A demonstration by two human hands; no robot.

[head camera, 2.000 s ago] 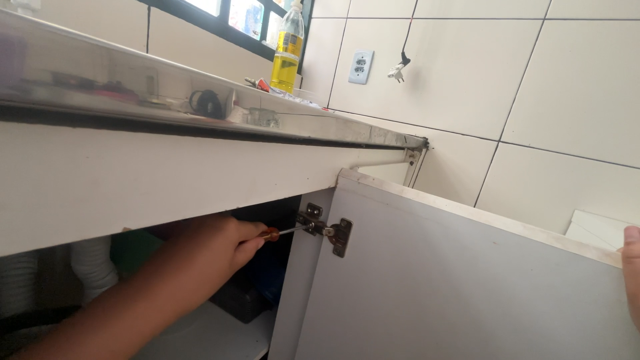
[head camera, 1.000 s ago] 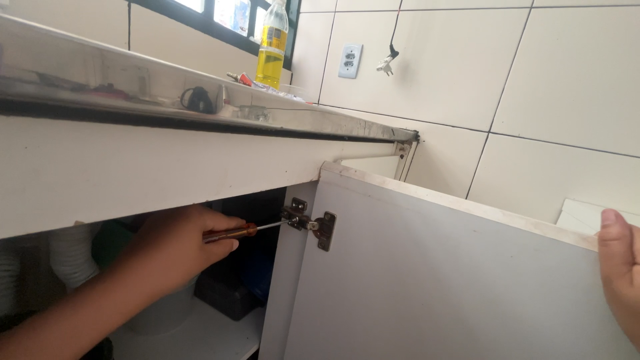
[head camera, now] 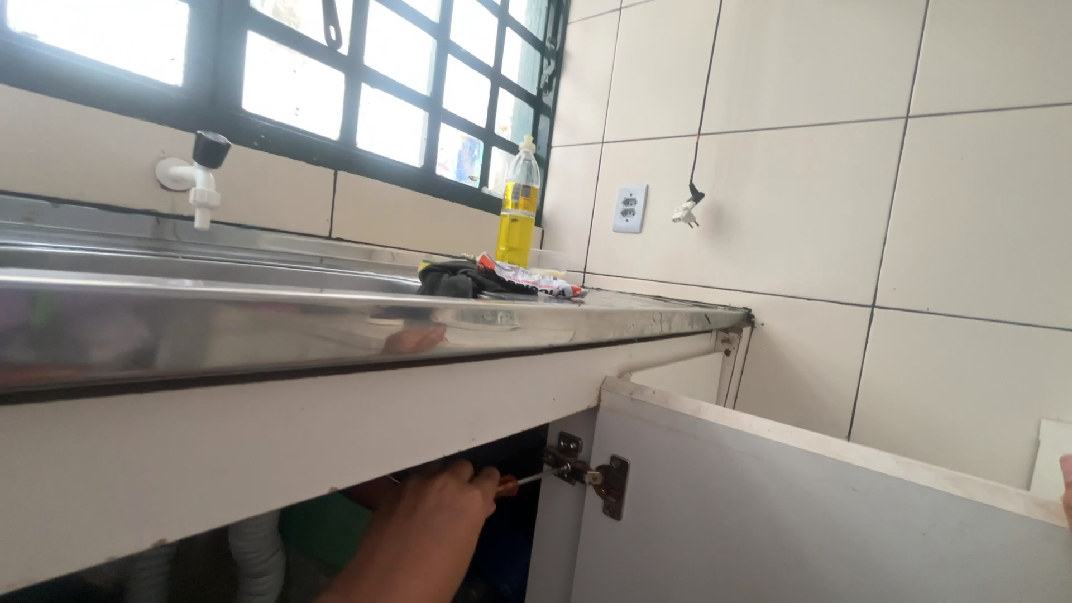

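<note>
My left hand [head camera: 448, 511] is closed around the orange-brown handle of a screwdriver [head camera: 507, 485], just inside the cabinet opening. The screwdriver's thin shaft points right, its tip at a screw on the metal concealed hinge [head camera: 568, 461]. That hinge joins the cabinet's side panel [head camera: 559, 536] to the cabinet door [head camera: 796, 511], which stands swung out. Of my right hand [head camera: 1067, 490] only a sliver of fingers shows at the right edge of the view, by the door's top edge; how it holds the door is hidden.
Above the cabinet runs a stainless steel sink counter [head camera: 251, 335] with a plastic tap [head camera: 201, 184], a bottle of yellow liquid [head camera: 519, 209], a dark cloth [head camera: 461, 278] and a printed packet [head camera: 536, 280]. A plug [head camera: 687, 209] hangs near the wall outlet [head camera: 630, 209]. Corrugated pipes [head camera: 257, 553] stand inside the cabinet.
The view has tilted up, showing more window and the tap. The screwdriver stays at the hinge in my left hand. My right hand, plainer a second ago, is now mostly out of view.
</note>
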